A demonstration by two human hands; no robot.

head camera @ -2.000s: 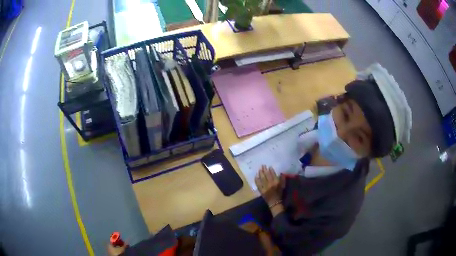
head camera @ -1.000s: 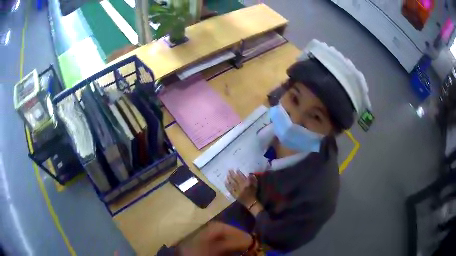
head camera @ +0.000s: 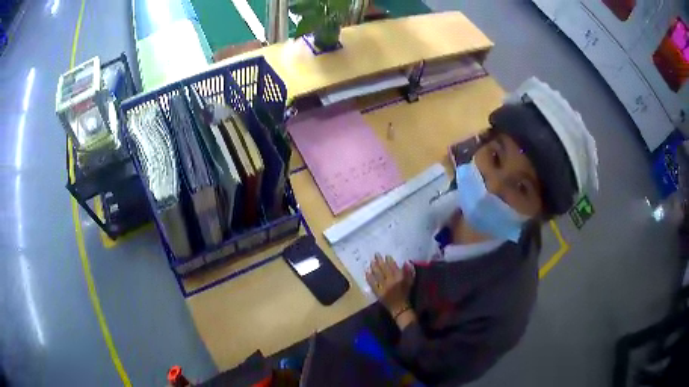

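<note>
A small orange-red flanged part point(head camera: 176, 375) shows at the bottom left edge, its round rim up. My left hand point(head camera: 180, 384) is around its lower end, almost wholly cut off by the picture's edge. My right hand is not in view. My dark sleeves with orange trim point(head camera: 261, 373) reach in at the bottom. In front lies a light wood desk point(head camera: 249, 321) with a black phone point(head camera: 316, 270), white record sheets point(head camera: 385, 238) and a pink form point(head camera: 346, 159).
A person in a cap and mask point(head camera: 476, 302) sits at the desk's right, one hand on the sheets. A dark blue file basket point(head camera: 238, 246) holds folders. A black cart point(head camera: 113, 193) stands left, a potted plant point(head camera: 325, 26) on the back shelf. Yellow lines point(head camera: 94, 295) mark the floor.
The view swung right, then partly back. A blurred hand at bottom centre one second ago is gone from there. The orange part, barely visible then, shows again at bottom left.
</note>
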